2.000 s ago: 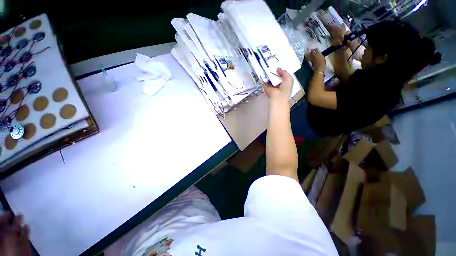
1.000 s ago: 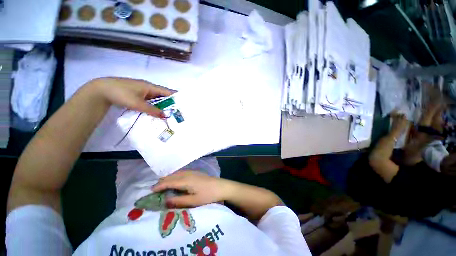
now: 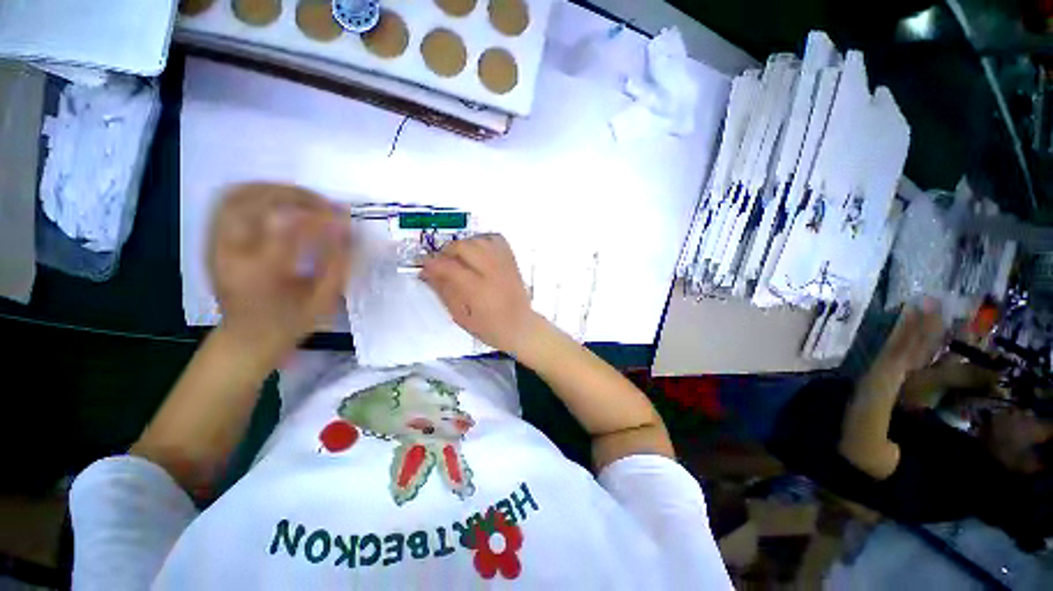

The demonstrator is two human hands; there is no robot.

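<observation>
A white card panel lies flat on the white work sheet in front of me. A green circuit board sits near its far edge, with small wired parts below the board. My right hand has its fingertips down on these parts; whether they pinch anything is hidden. My left hand is blurred, raised at the panel's left side, and I cannot tell whether it holds something.
A speaker tray with tan holes and one disc is at the back. A tub of white pieces is left. Crumpled tissue is back right. Stacked card assemblies stand on cardboard at right, with another person's hand beyond.
The panel, tilted at the near edge in my left hand a second ago, now lies flat on the sheet. My right hand has moved up from my lap onto its parts.
</observation>
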